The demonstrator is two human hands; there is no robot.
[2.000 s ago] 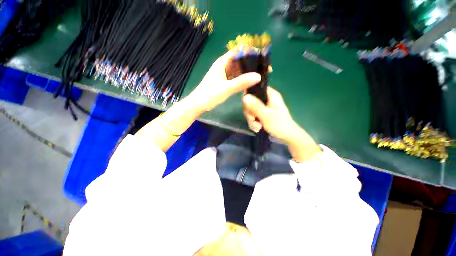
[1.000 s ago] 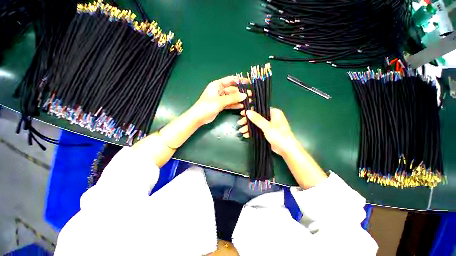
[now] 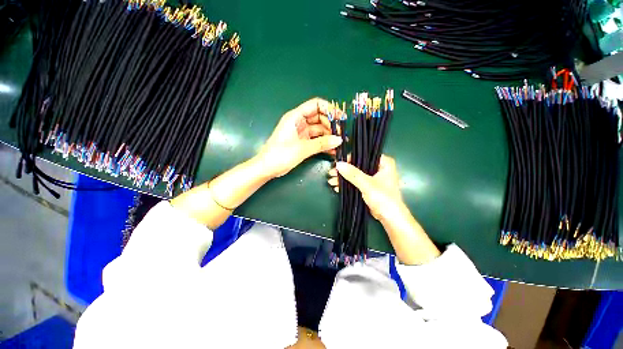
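Note:
A bundle of short black cables [image 3: 365,146] stands lengthwise in front of me, gold tips at the far end, blue-white tips at the near end by the table edge. My right hand [image 3: 372,185] grips it around the middle, thumb on top. My left hand [image 3: 300,140] holds a few cables at the bundle's left side near their gold tips, between thumb and fingers. These sit slightly apart from the rest at the top. The fingers under the bundle are partly hidden.
A wide slanting cable stack [image 3: 136,92] lies at left, with limp black cables [image 3: 29,150] hanging over the edge. An upright cable stack [image 3: 557,170] lies at right, a red-orange item [image 3: 564,80] above it. Long black cables [image 3: 478,34] lie at the far right, near a thin grey stick [image 3: 435,109].
The bundle has gone from a tight clump held up to a looser spread over the bench. Since one second ago, its top has fanned wider to the right. The view has shifted slightly.

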